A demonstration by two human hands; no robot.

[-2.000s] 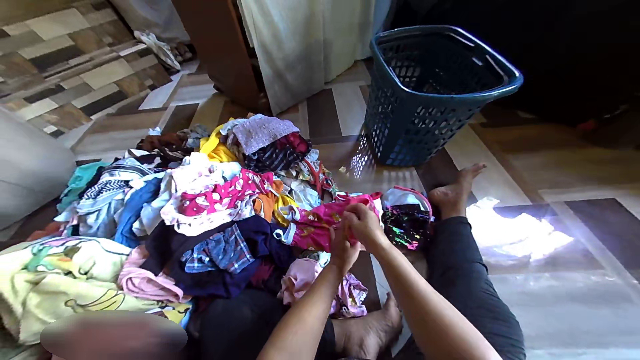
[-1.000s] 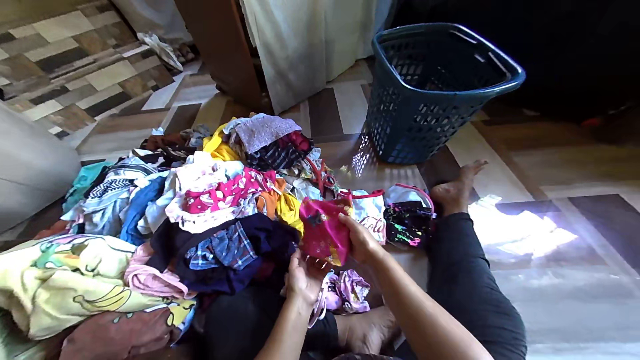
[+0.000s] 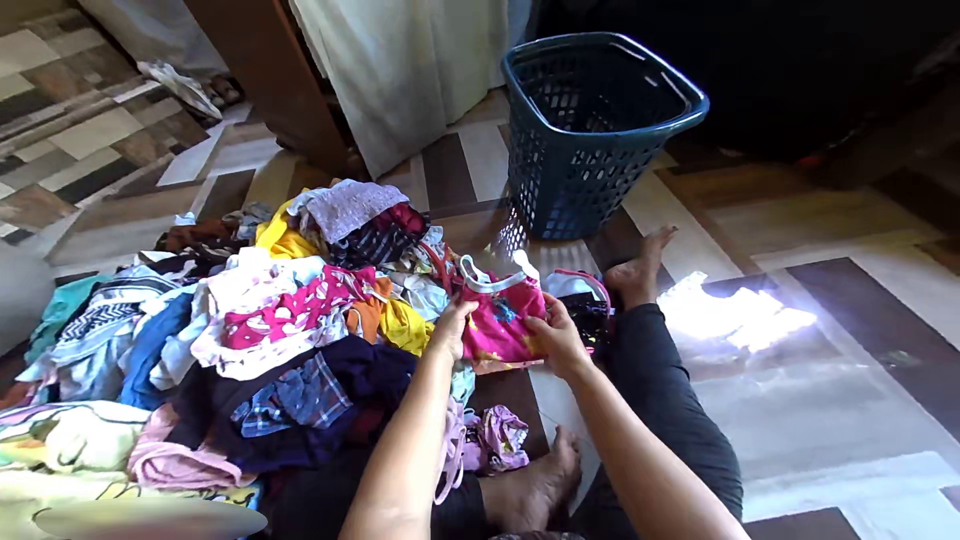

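Observation:
A small pink sleeveless garment with white trim [image 3: 504,319] is held up between both hands. My left hand [image 3: 452,328] grips its left edge and my right hand [image 3: 556,336] its right edge, thumb on the front. Just beyond my right hand, by the foot, lies a black patterned garment [image 3: 586,315] with a white, pink-edged piece above it. A purple patterned cloth [image 3: 502,439] lies below the hands, near my lower foot. To the left spreads a large heap of mixed clothes, among them a pink and white piece [image 3: 300,307] and a blue plaid one [image 3: 296,397].
A dark blue perforated plastic laundry basket [image 3: 592,142] stands upright on the tiled floor beyond my hands. My outstretched leg [image 3: 667,390] lies to the right of them. A pale curtain [image 3: 397,75] and a brown wooden furniture panel [image 3: 277,82] are behind the heap.
The pink garment, bunched up in both hands a second ago, is now spread open and upright between them. Both hands have moved up, away from my body.

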